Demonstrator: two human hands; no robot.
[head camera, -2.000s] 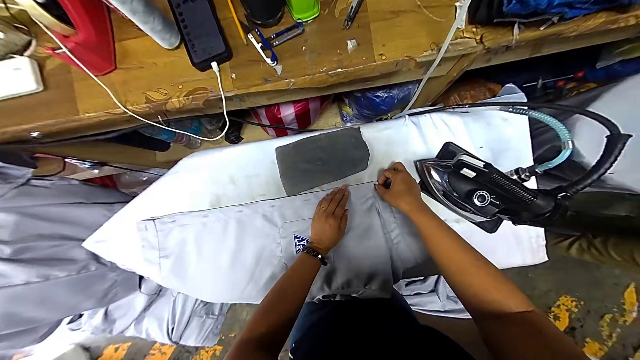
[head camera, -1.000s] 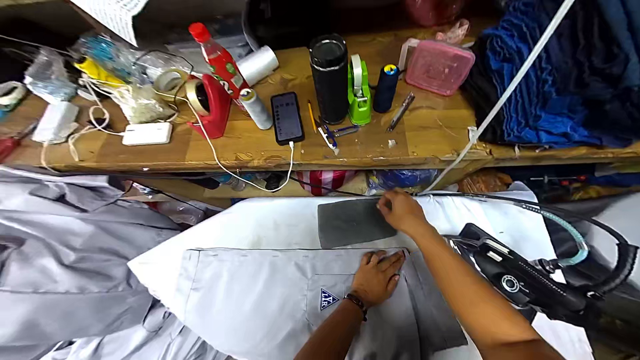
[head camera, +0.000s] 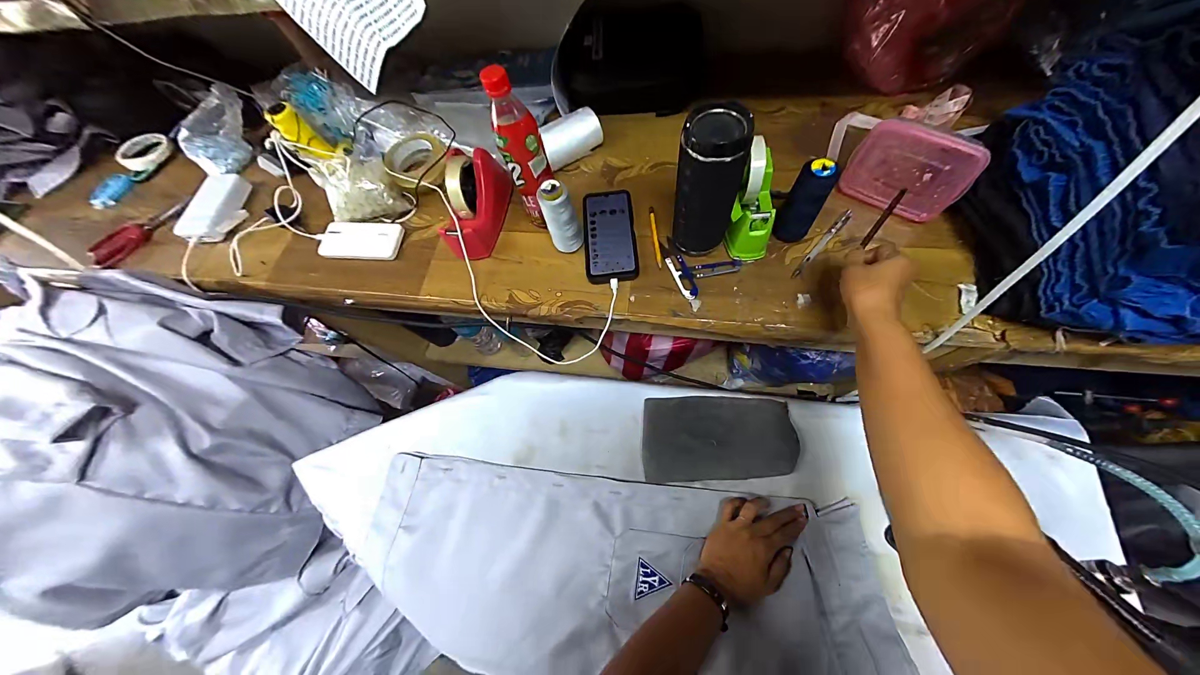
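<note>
My left hand (head camera: 750, 553) lies palm down, fingers spread, on a light grey garment (head camera: 506, 544) beside its pocket with a blue triangular badge (head camera: 651, 578). The garment is laid on a white ironing board (head camera: 544, 422), and a dark grey rectangular piece (head camera: 720, 438) lies flat above its top edge. Over the wooden shelf, my right hand (head camera: 877, 272) holds a thin dark pen-like tool (head camera: 883, 217) upright in its fingertips, near tweezers or a similar slim metal tool (head camera: 822, 243) and a pink plastic box (head camera: 914, 169). The iron is mostly hidden behind my right forearm.
Along the shelf (head camera: 544, 291) stand a phone (head camera: 610, 236) on a white cable, a red tape dispenser (head camera: 480, 206), a soda bottle (head camera: 517, 141), a black cylinder (head camera: 712, 178) and thread spools. Grey cloth (head camera: 169, 450) is heaped left; blue fabric (head camera: 1106, 187) is piled right.
My right hand has moved from the garment, past the dark grey piece, up to the shelf. My left hand stays on the garment. The view has tilted up toward the shelf.
</note>
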